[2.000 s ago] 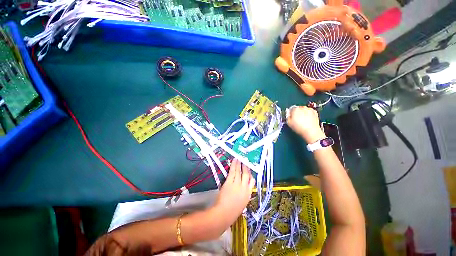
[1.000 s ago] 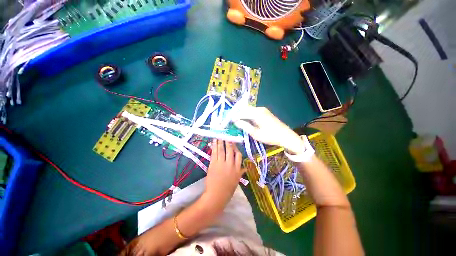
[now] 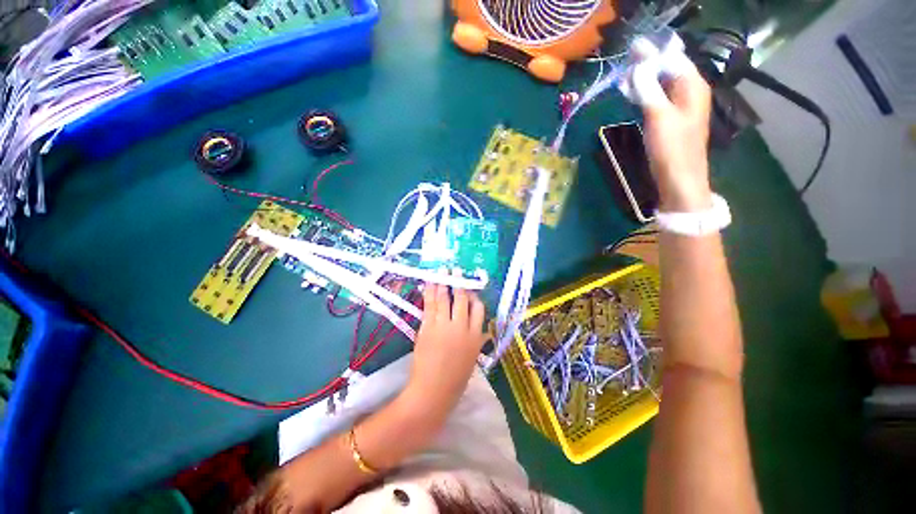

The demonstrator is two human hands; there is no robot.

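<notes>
My left hand (image 3: pixel 449 336) is at the near edge of the small green adapter board (image 3: pixel 468 247), fingertips together on its edge by a white ribbon cable; its thumb is hidden. My right hand (image 3: pixel 671 85), raised at upper right, is shut on pale ribbon cables (image 3: pixel 583 98) that run up from the yellow board under test (image 3: pixel 517 173). Its fingertips are overexposed. Other white cables (image 3: pixel 520 271) hang from that board towards the basket. The main board (image 3: pixel 326 251) lies under ribbon cables, joined to the slider board (image 3: pixel 239 263) on the left.
Two speakers (image 3: pixel 220 152) stand behind the boards. Blue bins (image 3: pixel 231 75) are at upper left and left edge. The yellow basket (image 3: pixel 578 447) of boards is at the near edge. A phone (image 3: pixel 625 166), orange fan (image 3: pixel 542 62) and black adapter (image 3: pixel 733 105) are at right. Red leads (image 3: pixel 201 381) run left.
My right hand has moved from over the green board to the upper right, pulling cables up. The yellow board has shifted right and turned, uncovering the green board. My left hand has stayed nearly still.
</notes>
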